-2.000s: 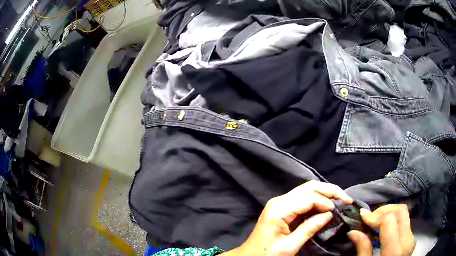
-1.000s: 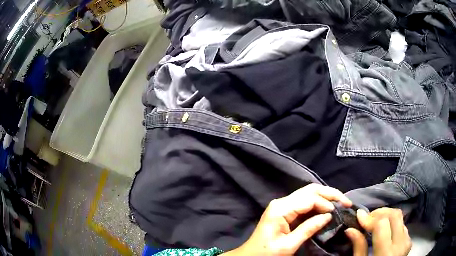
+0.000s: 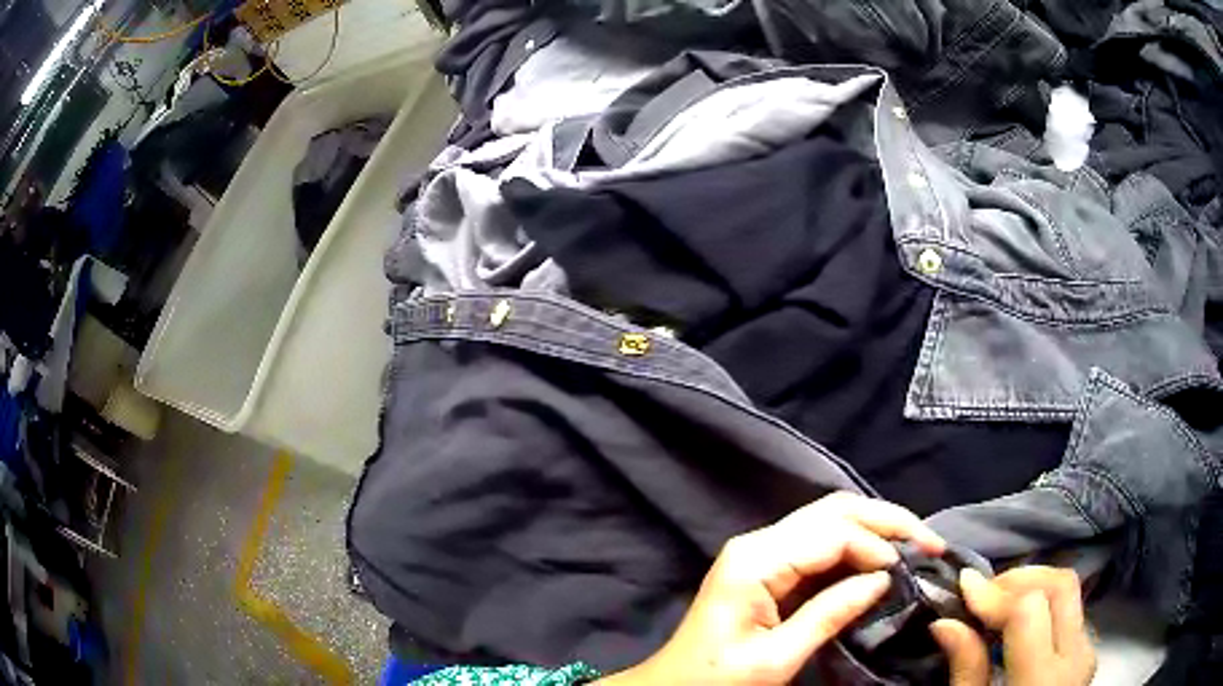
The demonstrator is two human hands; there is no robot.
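A dark grey denim jacket point(image 3: 537, 496) lies spread open in front of me. Its front band point(image 3: 563, 331) carries gold buttons and runs down toward my hands. My left hand point(image 3: 805, 576) pinches a dark folded edge point(image 3: 925, 590) of the garment between thumb and fingers at the lower right. My right hand point(image 3: 1026, 623) pinches the same piece from the right side, with its fingertips close to the left ones. The lower part of my right hand is cut off by the picture's edge. I cannot tell if it also holds a tool.
A large off-white tub point(image 3: 288, 322) with a dark garment point(image 3: 335, 181) inside stands at the left. More grey denim garments point(image 3: 939, 40) are heaped behind and to the right. A white scrap point(image 3: 1069, 127) lies on the pile. Yellow lines point(image 3: 262, 536) mark the floor at lower left.
My right hand has moved slightly left and down, and the pinched dark piece has turned a little between my fingers. The view has shifted slightly.
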